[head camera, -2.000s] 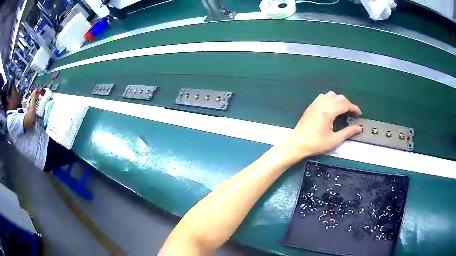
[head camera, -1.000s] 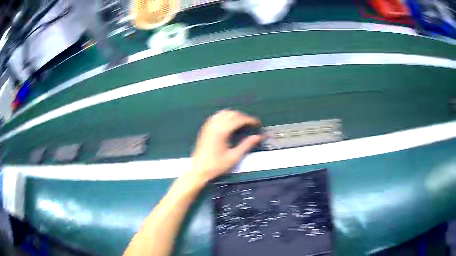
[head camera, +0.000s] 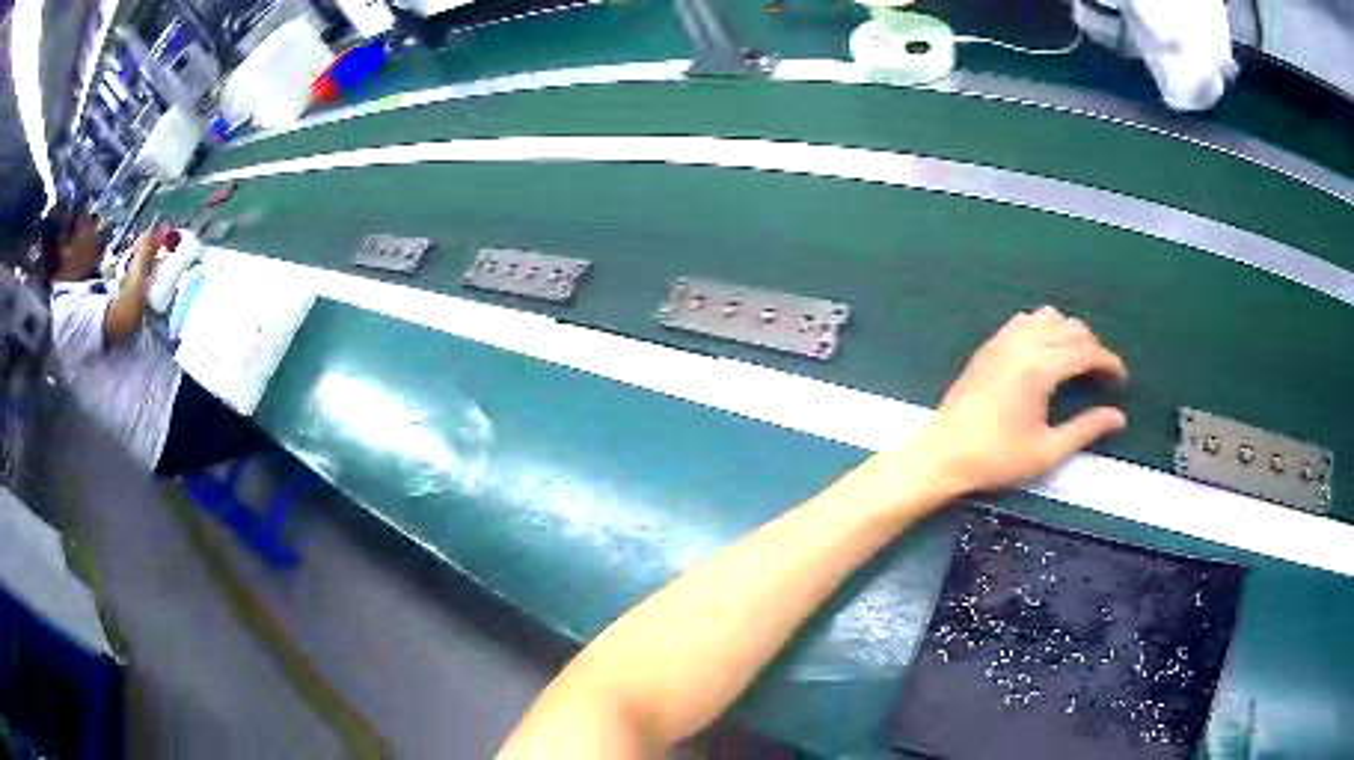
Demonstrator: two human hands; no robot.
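Observation:
My left hand (head camera: 1029,404) reaches in from the bottom, bare, over the near edge of the green belt. Its thumb and index finger are apart, with nothing visible between them. A grey bar with a row of round studs (head camera: 1256,457) lies on the belt to the right of my fingertips, not touching them. A black tray (head camera: 1072,639) with many tiny shiny rings lies on the bench below my hand. My right hand is out of the picture.
More grey bars lie on the belt to the left, the nearest one (head camera: 754,316) largest. A white strip (head camera: 639,364) borders the belt. A seated person (head camera: 119,319) is at the far left. A pale round base with a cord (head camera: 903,51) stands at the back.
The bar that was at my left fingertips now lies apart from them, farther right. The view swung right and back. The other bars appear farther right and larger than two seconds ago.

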